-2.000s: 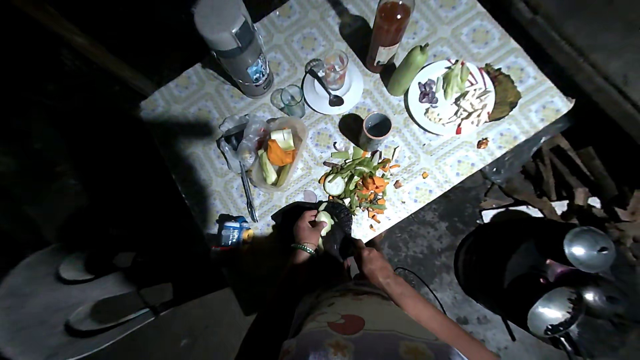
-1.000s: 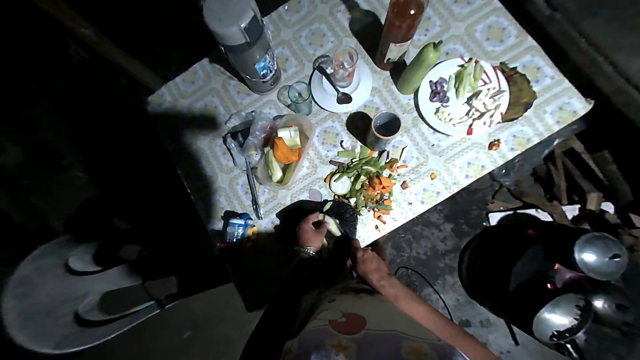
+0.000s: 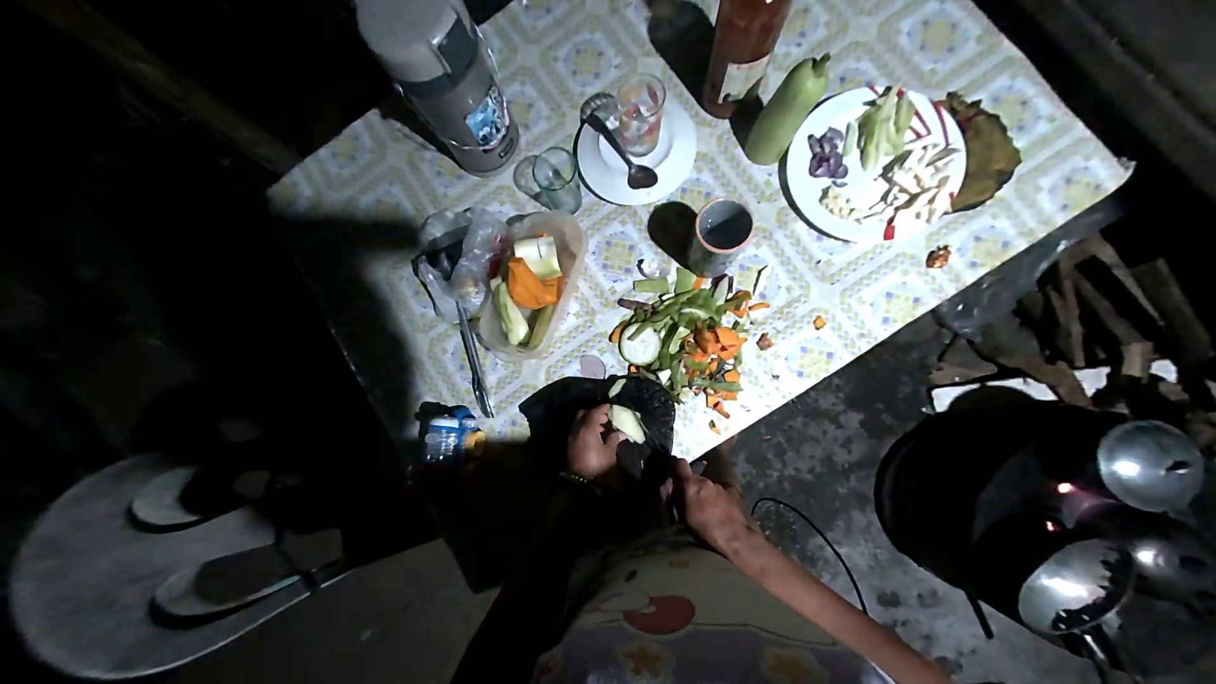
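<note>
My left hand (image 3: 593, 445) grips a pale piece of peeled vegetable (image 3: 627, 423) over a dark bowl (image 3: 655, 404) at the table's near edge. Just right of it, my right hand (image 3: 705, 496) is closed around something dark, perhaps a knife handle; shadow hides most of it. Beyond the bowl lies a heap of green and orange vegetable peelings (image 3: 698, 332). A clear plastic container (image 3: 570, 256) to the left holds cut vegetable pieces, including an orange one (image 3: 534, 283). A plate (image 3: 807, 195) at the right carries sliced vegetables and purple pieces.
A cup of dark liquid (image 3: 724, 228), a saucer (image 3: 676, 171) with a glass and spoon, a green gourd (image 3: 788, 109), a bottle (image 3: 746, 57) and a thermos (image 3: 451, 85) stand or lie farther back. Metal pots (image 3: 1149, 465) and firewood (image 3: 1092, 313) are at the right; a round stool (image 3: 85, 570) bears slippers.
Both hands stay near the bowl at the table's near edge. The pale piece remains in my left hand, turned somewhat; no other object has plainly moved.
</note>
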